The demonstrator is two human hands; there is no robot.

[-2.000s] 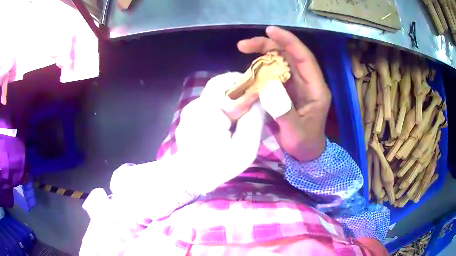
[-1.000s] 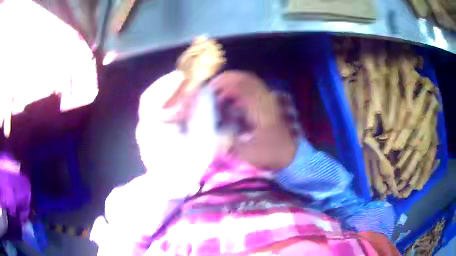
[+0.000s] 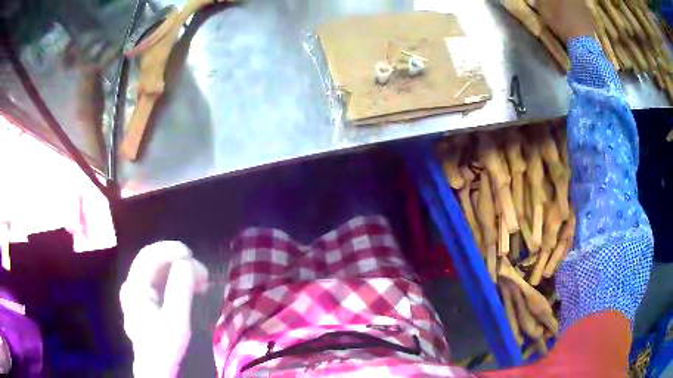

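My left hand, in an overexposed white glove, is at the lower left beside my lap. Its fingers are loosely curled and no piece shows in it. My bare right hand is at the top right, among tan leg pieces lying in a row on the table. The top edge cuts it off and its fingertips are hidden, so its hold cannot be told. Another leg piece lies apart on the table at the upper left, its top end near a dark strap.
The metal table bears a cardboard pad with two small white pots and thin sticks. A small black strap piece lies to its right. A blue crate heaped with leg pieces stands right of my checked apron.
The leg piece that my left hand held is gone from it, and that hand is lower and further left. My right hand has moved up and right to the table. The view shows more table.
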